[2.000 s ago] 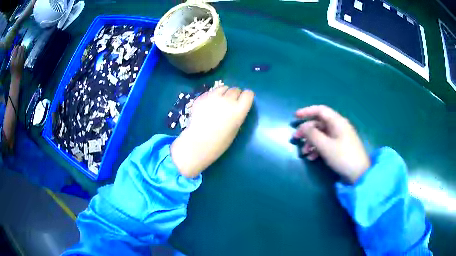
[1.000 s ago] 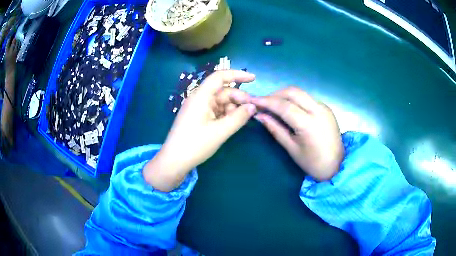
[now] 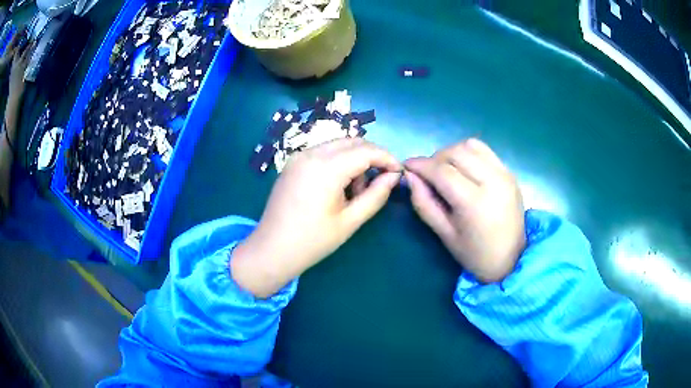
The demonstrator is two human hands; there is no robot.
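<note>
My left hand (image 3: 322, 201) and my right hand (image 3: 473, 204) meet fingertip to fingertip over the green table. Between the fingertips they pinch a small dark part (image 3: 401, 176), mostly hidden by the fingers. A loose pile of black and cream parts (image 3: 314, 130) lies on the table just beyond my left hand, which covers its near edge. A single small black part (image 3: 414, 73) with a pale spot lies apart, beyond my hands.
A blue bin (image 3: 198, 98) full of black and cream pieces stands at the left. A round yellowish tub (image 3: 303, 57) of pale slips stands beyond the pile. A dark panel (image 3: 644, 49) on a white sheet lies at the upper right. Another person's arm (image 3: 13, 98) shows at the far left.
My left hand has come back from the pile and my right hand has moved left, so their fingertips now meet. The view has shifted, and the tub and bin sit higher in it.
</note>
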